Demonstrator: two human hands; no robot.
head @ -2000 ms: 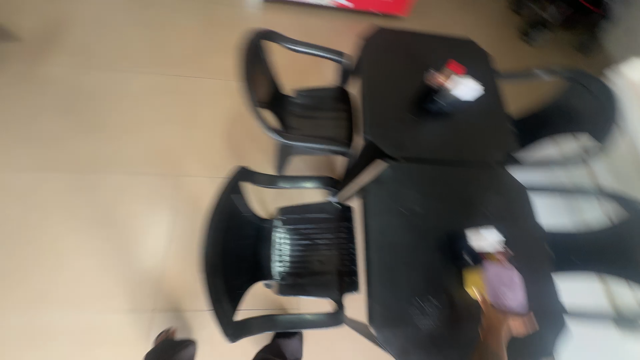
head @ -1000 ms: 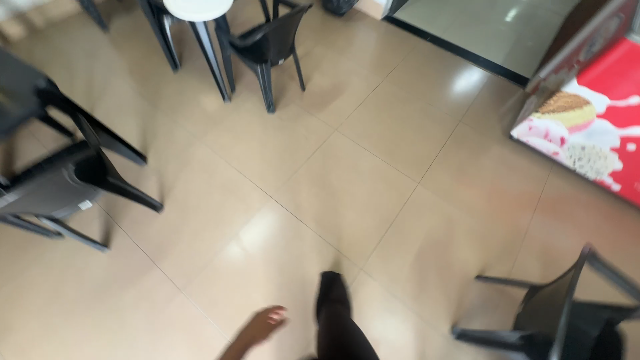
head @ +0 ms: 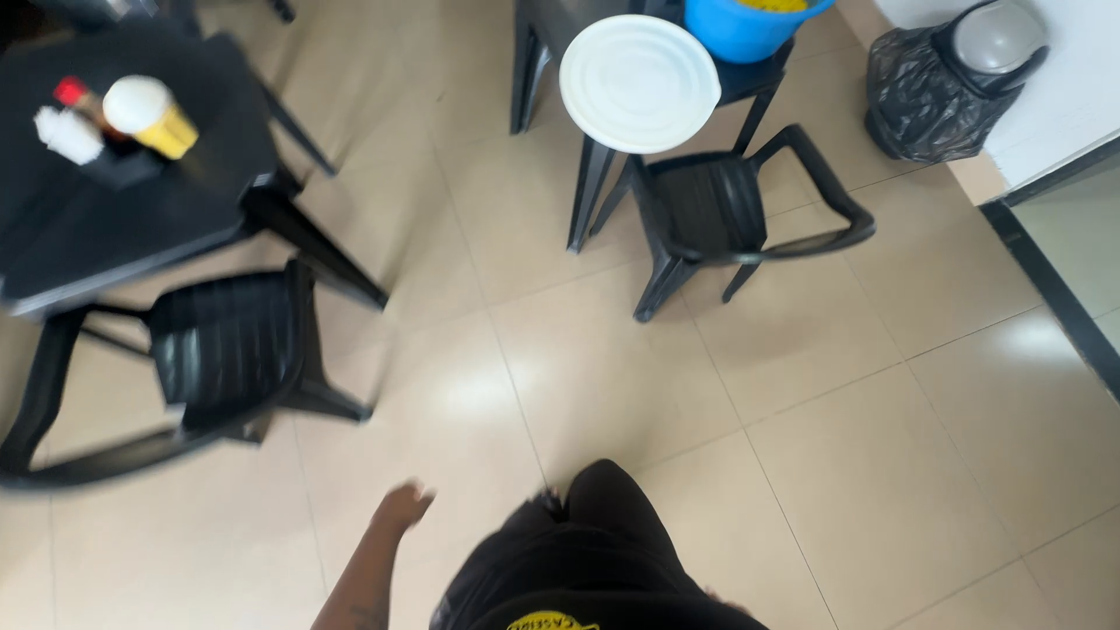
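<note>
My left hand (head: 407,506) hangs low over the tiled floor, left of my dark-clothed legs, touching nothing that shows. It looks empty, its fingers blurred and loosely bent. A small patch of skin shows beside my black shirt at the bottom; I cannot tell if it is my right hand. A black table (head: 166,206) at upper left bears a yellow-and-white container (head: 150,118), a red-capped bottle (head: 86,101) and a white item (head: 68,136). At top centre are a round white lid or plate (head: 639,83) and a blue tub (head: 752,26) with yellow contents.
A black armchair (head: 223,341) stands by the left table, another (head: 709,206) below the white lid. A lined bin (head: 941,92) with a grey lid is at upper right, near a dark threshold strip (head: 1050,289). Beige floor tiles (head: 612,376) lie between.
The view has swung widely across the room. About two seconds ago a hand was over a black table beside a purple item; now the visible left hand hangs by my legs.
</note>
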